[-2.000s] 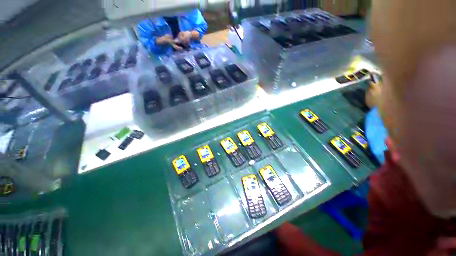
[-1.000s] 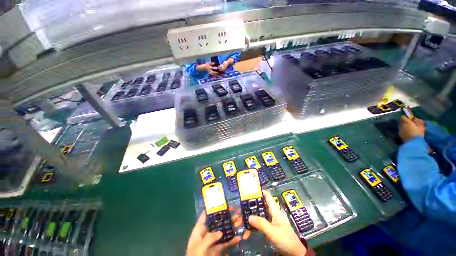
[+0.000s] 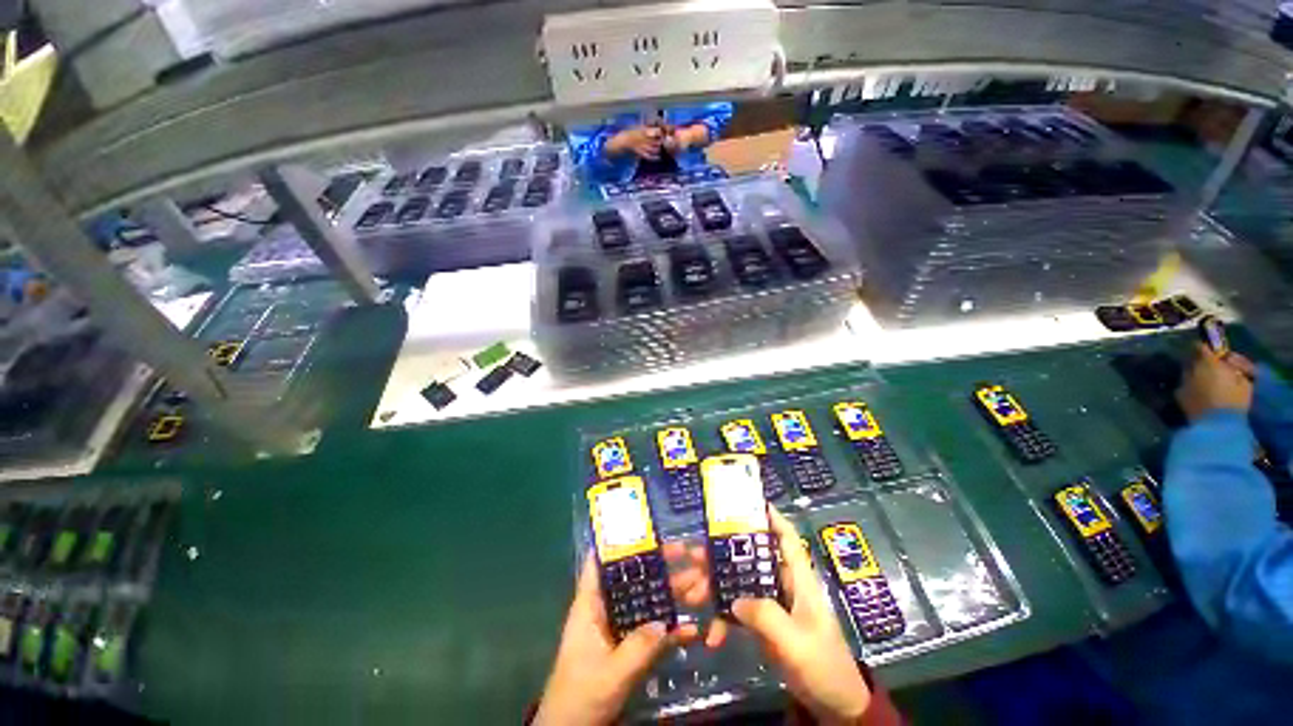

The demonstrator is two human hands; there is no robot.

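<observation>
My left hand (image 3: 603, 660) holds a black keypad phone (image 3: 634, 574) with a yellow frame, upright with its face towards me and its thumb on the lower keys. My right hand (image 3: 805, 635) holds a second such phone (image 3: 740, 546) beside it, thumb at the keypad's bottom. Both screens are lit whitish. Behind and under them lies the clear blister tray (image 3: 964, 584). It holds a back row of yellow-framed phones and a front-row phone (image 3: 861, 582) to the right. The held phones and my hands hide part of the tray.
Stacked trays with black units (image 3: 695, 319) stand behind a white strip (image 3: 468, 329) bearing small green and black pieces. A power strip (image 3: 664, 54) is on the shelf rail. A coworker's blue sleeve (image 3: 1227, 489) is at right by another tray of phones. Green-and-black items (image 3: 64, 546) lie left.
Both hands still hold the two phones from one second ago. The view has shifted, so the bench and stacks appear further right. The coworker's hand at right stays raised with an item.
</observation>
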